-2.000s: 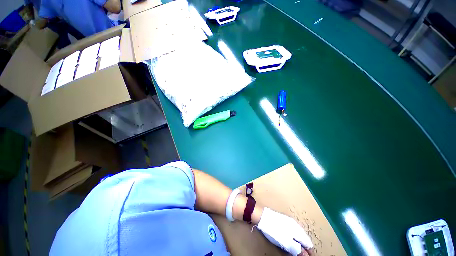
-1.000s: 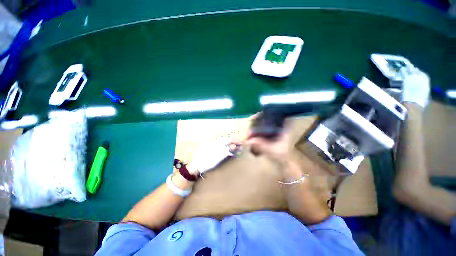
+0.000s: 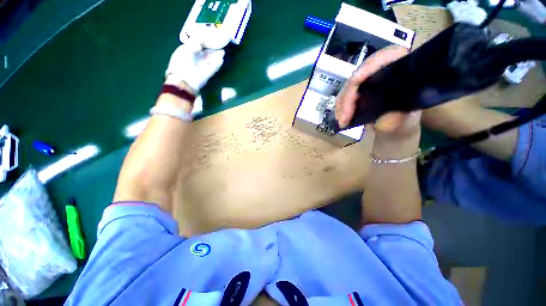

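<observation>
My gloved left hand [image 3: 194,66] is at the near edge of a white housing [image 3: 237,23] with a green circuit board [image 3: 214,12] in it, on the green bench, with its fingers on the rim. My bare right hand [image 3: 377,89] is shut on the thick black electric screwdriver [image 3: 413,83]. The screwdriver's tip is at the front of the white and black screw feeder [image 3: 311,110]; the exact contact is hidden. Tiny dark screws [image 3: 260,131] lie scattered on the tan cardboard sheet [image 3: 251,191].
A green utility knife [image 3: 75,230] and a bulging plastic bag [image 3: 33,233] lie at the left, near a blue cylinder [image 3: 44,147] and another white housing [image 3: 7,152]. Another blue cylinder [image 3: 319,24] lies behind the feeder. Another person's arm [image 3: 473,128] is at the right.
My left hand has moved from over the cardboard out to the housing on the bench. My right hand has moved right with the screwdriver to the feeder. The view has turned.
</observation>
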